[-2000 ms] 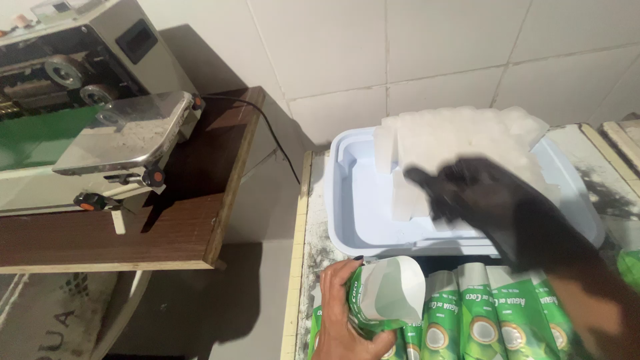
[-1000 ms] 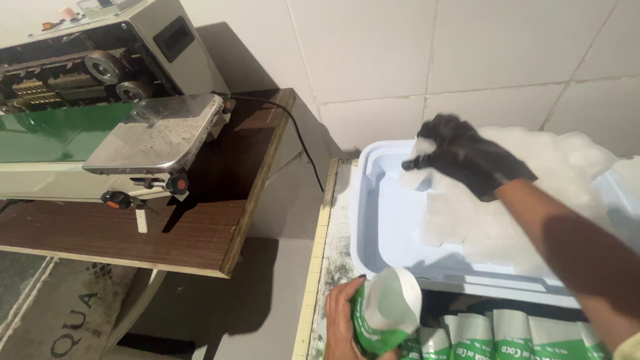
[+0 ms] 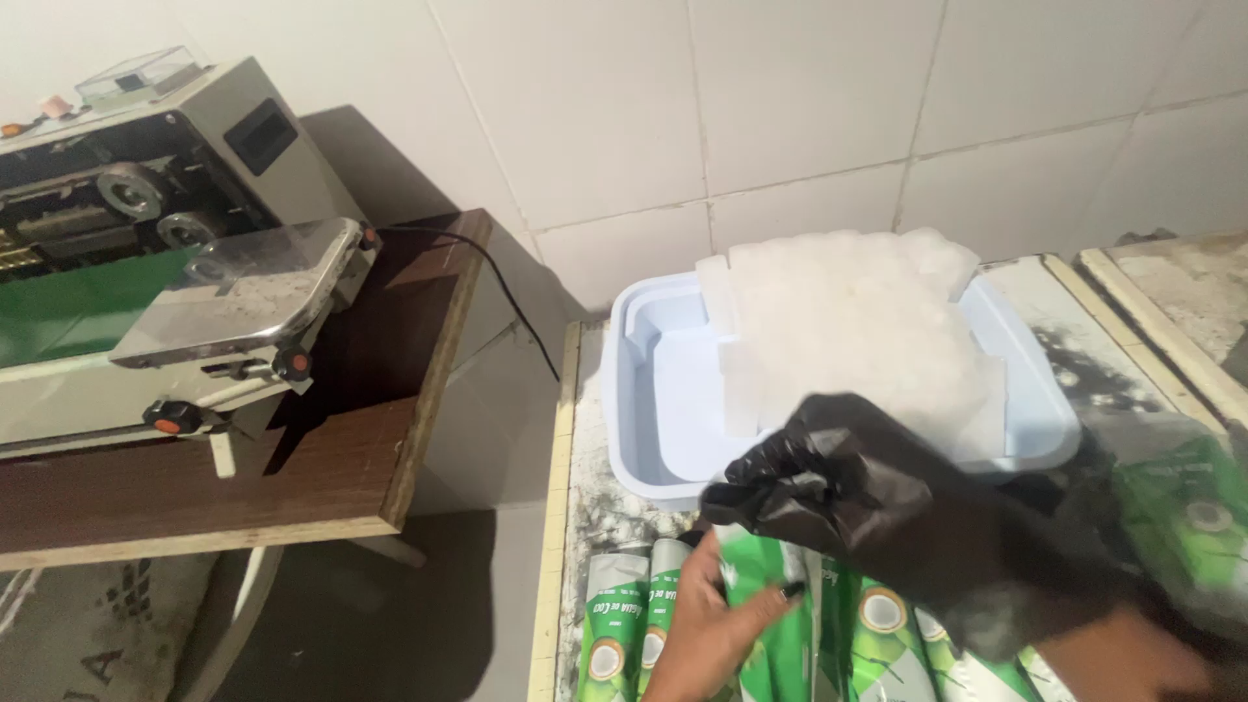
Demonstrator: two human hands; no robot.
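My bare left hand (image 3: 717, 609) grips a green and white coconut water pouch (image 3: 765, 624), its thumb across the front. Over the pouch's top is my right hand (image 3: 829, 487), in a black glove, with its fingers bent together; whether anything is inside them is hidden. Behind both hands a pale blue plastic tub (image 3: 673, 390) holds a pile of white, frosty-looking blocks (image 3: 858, 331), with the tub's left part bare. More printed pouches (image 3: 614, 624) stand in a row on both sides of the held one.
On the left, a band sealing machine (image 3: 224, 146) with a green belt and a metal plate (image 3: 244, 292) rests on a brown wooden table (image 3: 361, 448). A black cable (image 3: 507, 292) runs down beside it. A tiled wall stands behind. More green pouches (image 3: 1189, 497) lie at the right.
My gloved right hand has come from the white pile in the tub to the top of the pouch. My left hand keeps its hold on a pouch, whose wide mouth is now covered.
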